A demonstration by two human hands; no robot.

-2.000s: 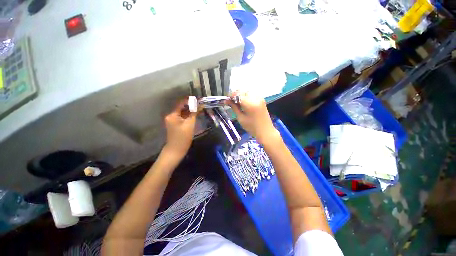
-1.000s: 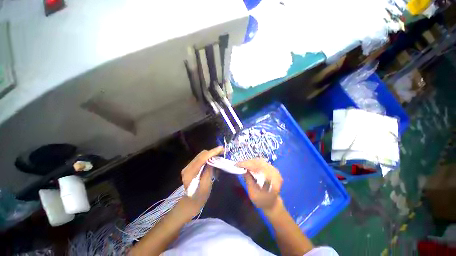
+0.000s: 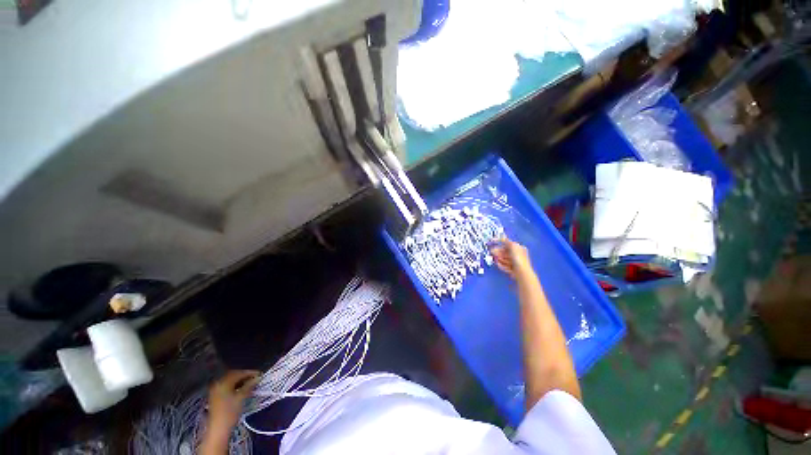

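Observation:
A pile of small white coiled cables point(image 3: 449, 249) lies at the near-left end of the blue tray point(image 3: 569, 311). My right hand point(image 3: 511, 258) is at the pile's right edge, fingers bent; whether it still holds a coil is unclear. My left hand point(image 3: 233, 391) is at the lower left, its fingers on the end of a loose bundle of white cables point(image 3: 329, 342) that lies across the lap. The fingers are small and blurred, so I cannot tell how many cables they grip.
The off-white machine fills the upper left, with its tying head point(image 3: 356, 98) and silvery arms point(image 3: 391, 182) reaching toward the tray. White winding posts point(image 3: 120, 355) stand at the lower left. A blue bin with white sheets point(image 3: 654, 213) is at the right.
My hands have parted. The coiled cable held between them is gone from there. My right hand has moved to the pile in the tray, my left hand down-left to the loose cables. The view has shifted.

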